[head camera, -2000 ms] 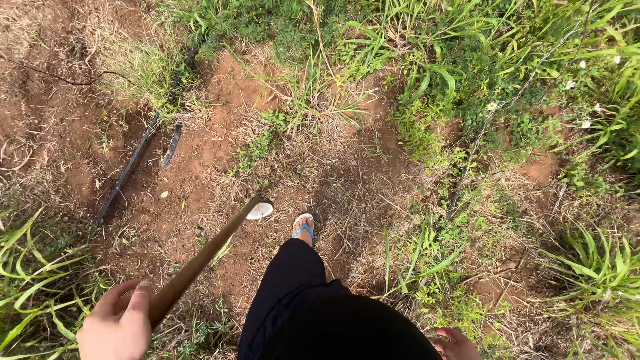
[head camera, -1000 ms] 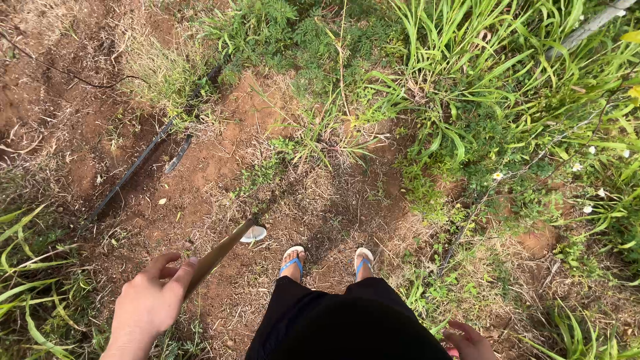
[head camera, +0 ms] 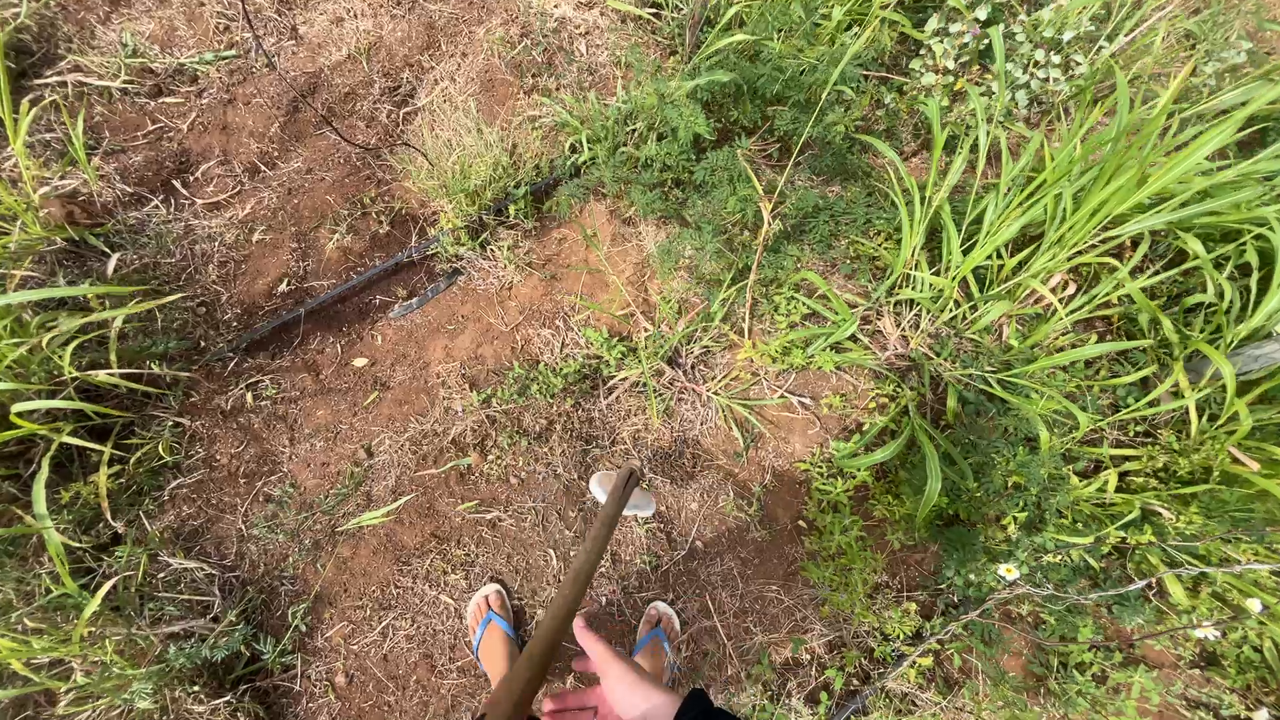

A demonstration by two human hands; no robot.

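Note:
A long-handled hoe with a wooden handle [head camera: 575, 590] slants up from the bottom edge. Its pale metal blade [head camera: 622, 494] is low over the soil or on it, ahead of my feet. My right hand [head camera: 615, 680] is just right of the handle, thumb and fingers apart, and does not grip it. The dark cuff of a sleeve shows at that wrist. My left hand is out of view, as is the handle's lower end. My feet, in sandals with blue straps [head camera: 492, 630], stand on either side of the handle.
Black irrigation tubing [head camera: 335, 295] lies across the reddish soil, with a shorter black piece [head camera: 427, 292] beside it. Tall grass [head camera: 1060, 220] grows at the right, more grass [head camera: 60, 430] at the left. A thin pale stem or wire [head camera: 1100, 592] crosses the lower right weeds.
My left hand, earlier on the handle, has left the view. My right hand has come over to the handle from the right. Both feet now stand side by side; two seconds ago only one showed.

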